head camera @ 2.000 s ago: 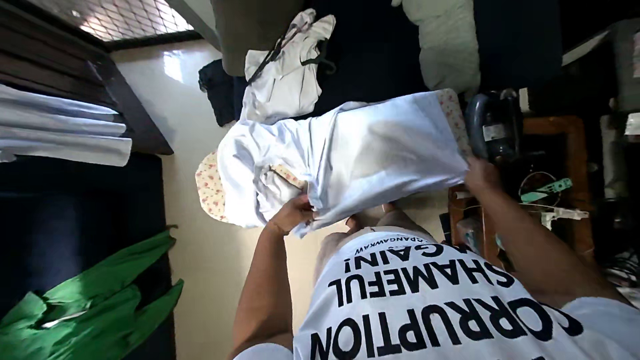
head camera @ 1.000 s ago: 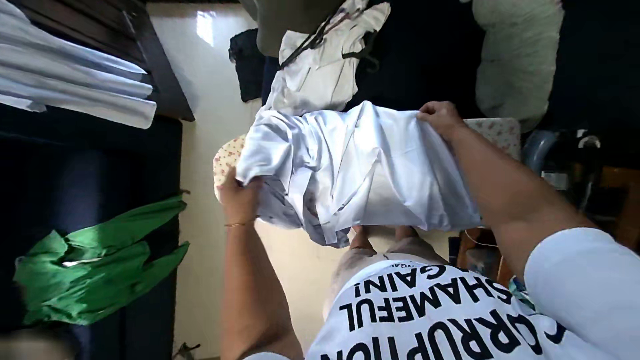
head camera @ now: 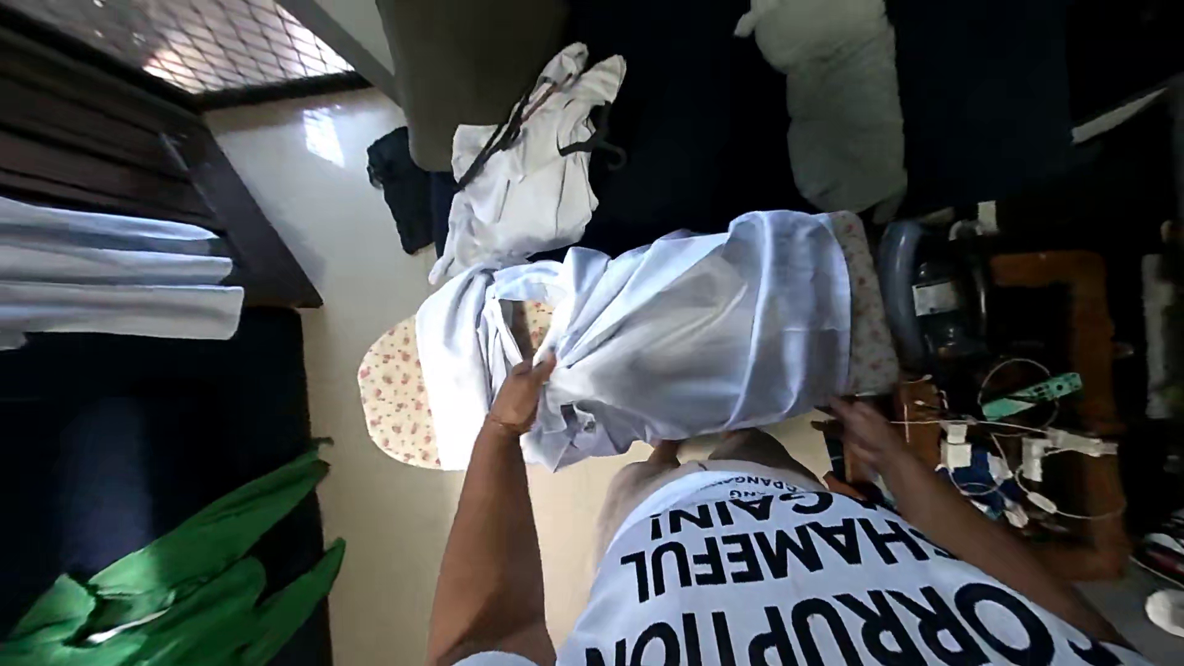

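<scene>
A white garment (head camera: 684, 333) lies wrinkled over an ironing board with a floral cover (head camera: 398, 393). The board's rounded end shows on the left, and a strip of its cover shows past the garment on the right. My left hand (head camera: 521, 393) pinches the cloth just below an opening where the cover shows through. At the garment's lower right corner is my right hand (head camera: 865, 425), its fingertips at the cloth's edge; whether they grip it is unclear. A dark clothes iron (head camera: 930, 296) stands beyond the board's right end.
A light garment with a dark hanger (head camera: 527, 176) lies behind the board. Green clothing (head camera: 203, 573) is at lower left, folded white cloth (head camera: 111, 273) at left. Cables and a green-white strip (head camera: 1031, 396) lie around a wooden frame (head camera: 1091, 342) at right. A grey-white bundle (head camera: 842, 111) is at the back.
My left hand has moved from the garment's left part to near its opening. My right hand has left the top edge for the lower right corner. The cloth is spread differently.
</scene>
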